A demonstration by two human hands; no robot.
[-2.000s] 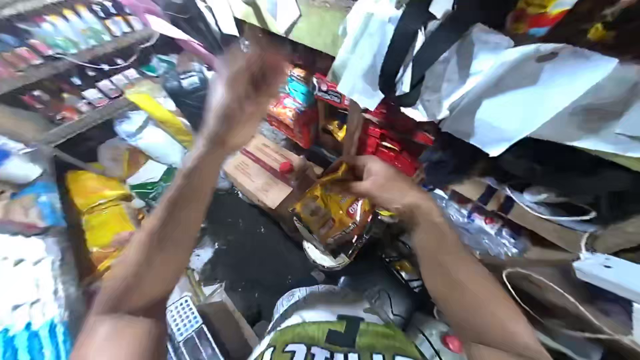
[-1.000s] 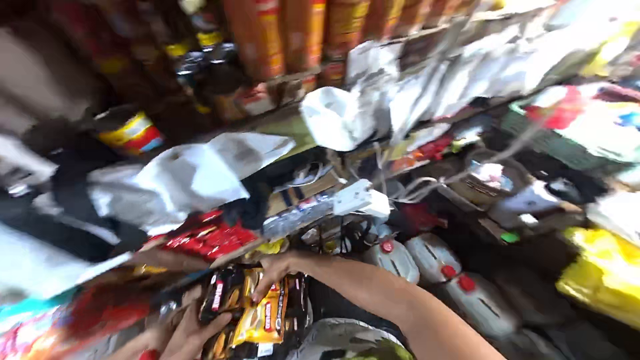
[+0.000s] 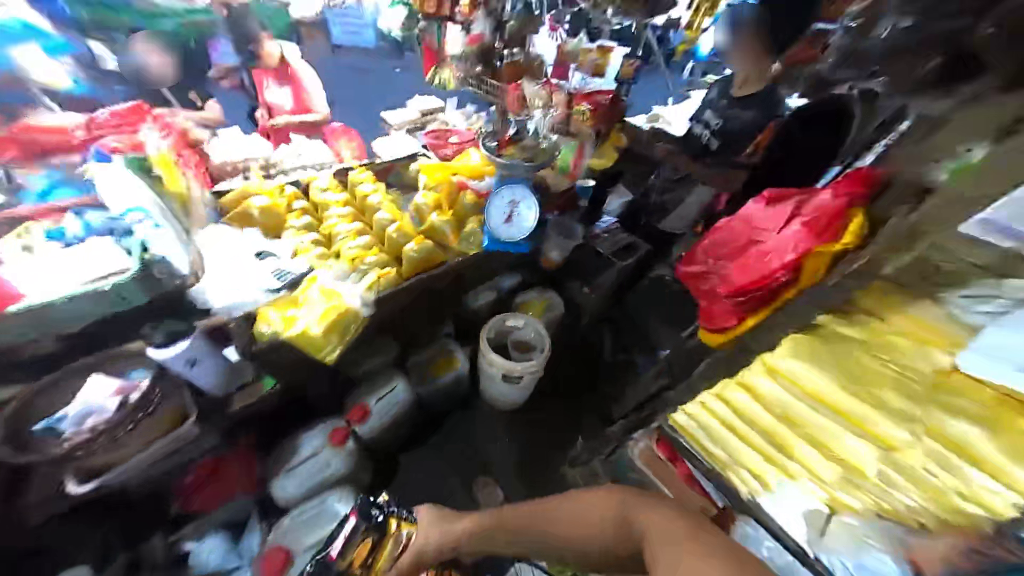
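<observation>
My right hand (image 3: 436,538) is at the bottom edge, closed around a shiny black-and-gold plastic packet (image 3: 370,538); the lower part of the packet is cut off by the frame. The forearm reaches in from the lower right. Just left of the packet are whitish plastic jugs (image 3: 316,464) with red caps. A white plastic bucket (image 3: 512,380) with a clear container in it stands on the dark floor beyond the hand. My left hand is out of view.
Yellow filled bags (image 3: 364,224) and a blue dial scale (image 3: 512,214) line the counter. Right are stacked yellow plastic bags (image 3: 848,408) and a red bag bundle (image 3: 768,256). One person (image 3: 736,120) stands back right; others, including one in red (image 3: 286,92), are beyond the counter.
The view has swung strongly from the shelves towards the counter and street. My left hand, seen beside the packets a second ago, is out of view; my right hand still holds a packet.
</observation>
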